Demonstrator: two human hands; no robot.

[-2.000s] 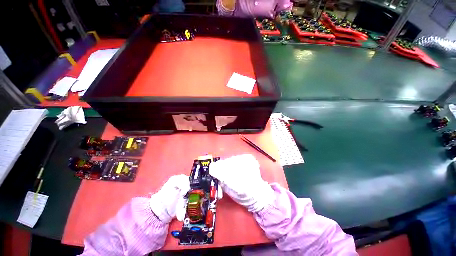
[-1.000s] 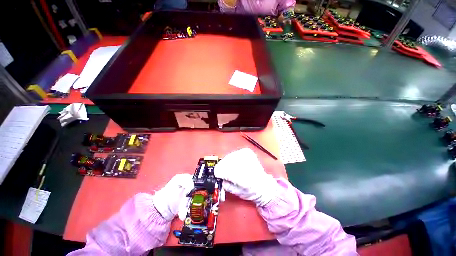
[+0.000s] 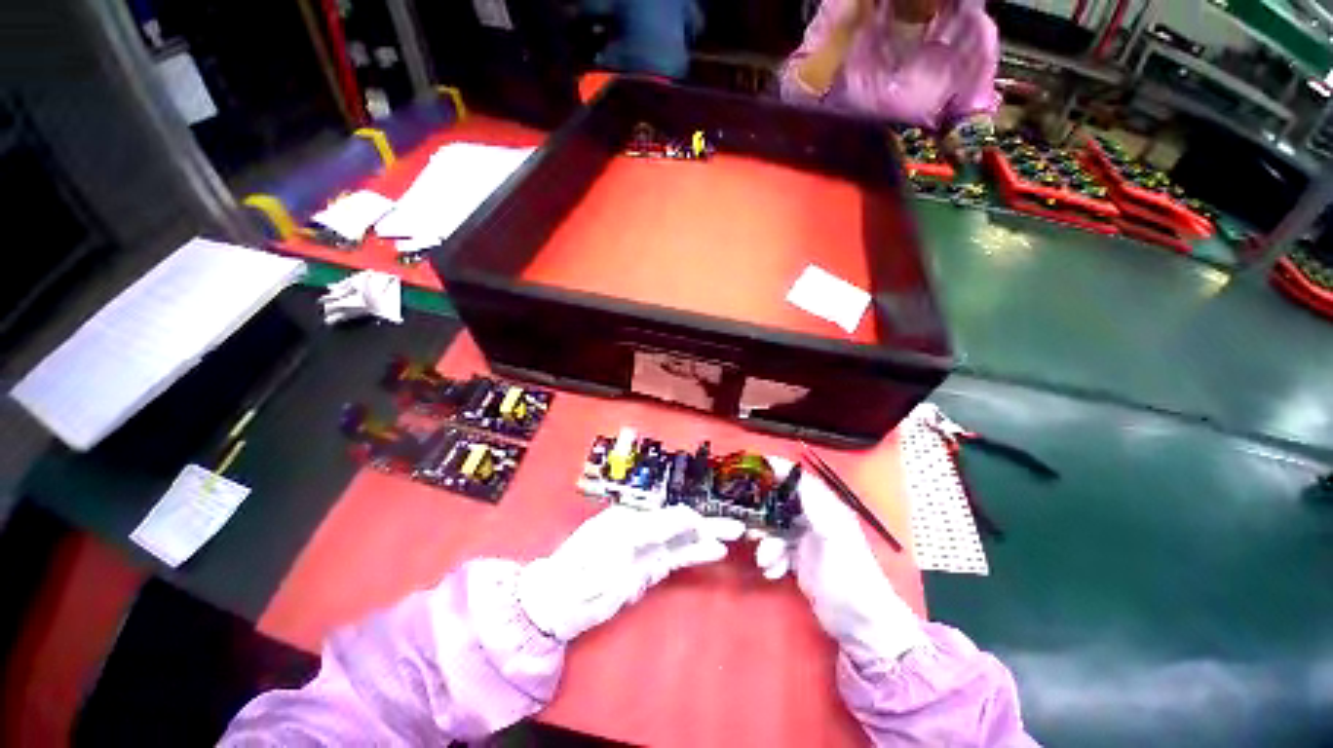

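Observation:
A circuit board point(image 3: 687, 479) is held crosswise over the red mat point(image 3: 658, 628), component side showing. Its yellow transformer is toward the left end and its reddish-green coil toward the right end. My left hand point(image 3: 632, 561), in a white glove, is at the board's near edge, its fingers along the underside. My right hand point(image 3: 836, 563), also gloved, grips the board's right end. Two waiting boards lie component side up at the mat's left: one farther point(image 3: 504, 406), one nearer point(image 3: 475, 463).
A large black tote point(image 3: 585, 333) stands behind the mat, with a paper slip point(image 3: 829, 298) and a board point(image 3: 670, 145) inside. Tweezers point(image 3: 852, 498), cutters point(image 3: 1009, 453) and a dotted sheet point(image 3: 943, 497) lie right. A record sheet point(image 3: 154, 336) is left. A person point(image 3: 914, 59) is beyond the tote.
The held board has turned from lengthwise to crosswise. My right hand has moved to the coil end, and my left hand lies along the near edge. The view has shifted left.

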